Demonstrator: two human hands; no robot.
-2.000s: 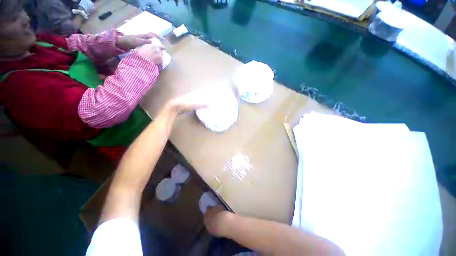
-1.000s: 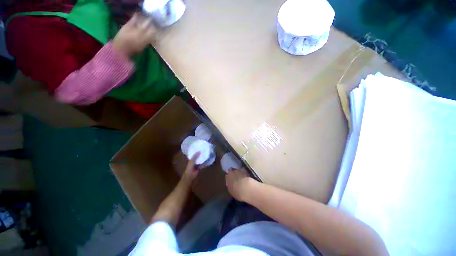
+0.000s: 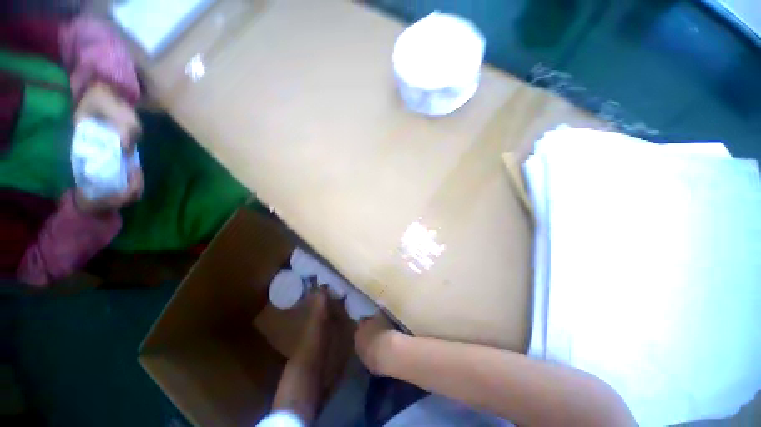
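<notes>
An open brown carton (image 3: pixel 196 313) stands below the table edge, with several white wrapped pieces (image 3: pixel 287 288) along its table side. My left hand (image 3: pixel 315 310) reaches down into the carton at these pieces; its fingers are small and blurred, and its grip is unclear. My right hand (image 3: pixel 375 340) is closed on another white wrapped piece (image 3: pixel 360 305) at the carton's side near the table edge. One larger white wrapped piece (image 3: pixel 438 64) stands upright on the cardboard-covered table (image 3: pixel 334 125).
A stack of white paper sheets (image 3: pixel 642 267) lies at the right of the table. A green conveyor (image 3: pixel 567 42) runs beyond the far edge. At left, a person in checked sleeves (image 3: pixel 71 225) holds a white wrapped piece. More white sheets (image 3: pixel 158 21) lie at upper left.
Two wrapped pieces stood on the table at first; one remains. My left hand went from the table down into the carton with a piece, which has since joined the others there.
</notes>
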